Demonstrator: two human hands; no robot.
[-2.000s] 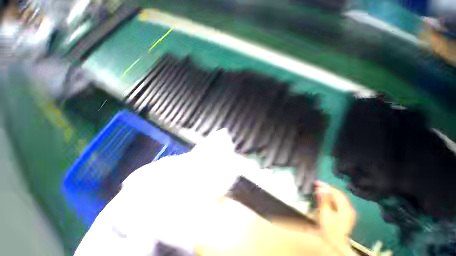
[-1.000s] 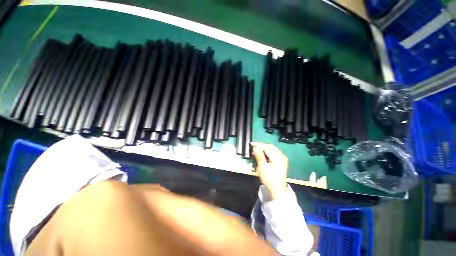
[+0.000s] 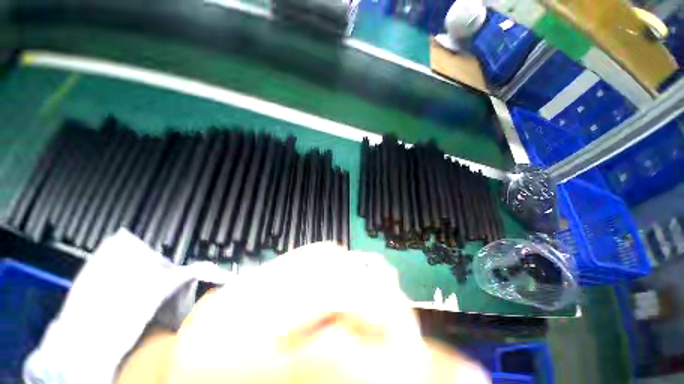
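Note:
Long black tubes lie side by side on the green bench in a wide left group (image 3: 202, 187) and a smaller right group (image 3: 420, 184). Small dark end parts (image 3: 448, 259) lie loose below the right group. Blurred skin, which looks like part of my left hand (image 3: 154, 356), shows beside a white sleeve at the bottom left. A large overexposed pale shape fills the bottom centre, very close to the camera. It may include one or both hands. No fingers or held thing can be made out, and I cannot tell my right hand apart in it.
A clear bag with black parts (image 3: 525, 274) lies at the bench's right end, a darker bag (image 3: 531, 191) behind it. Blue crates stand at right (image 3: 600, 229), lower left (image 3: 30, 307) and lower right (image 3: 517, 360). A white-edged conveyor (image 3: 262, 82) runs behind. Cardboard (image 3: 459, 66) lies at the far side.
The view has swung right, then up slightly. My right hand, earlier at the right end of the left tube group, is gone from there. The pale shape now covers the bench's front edge.

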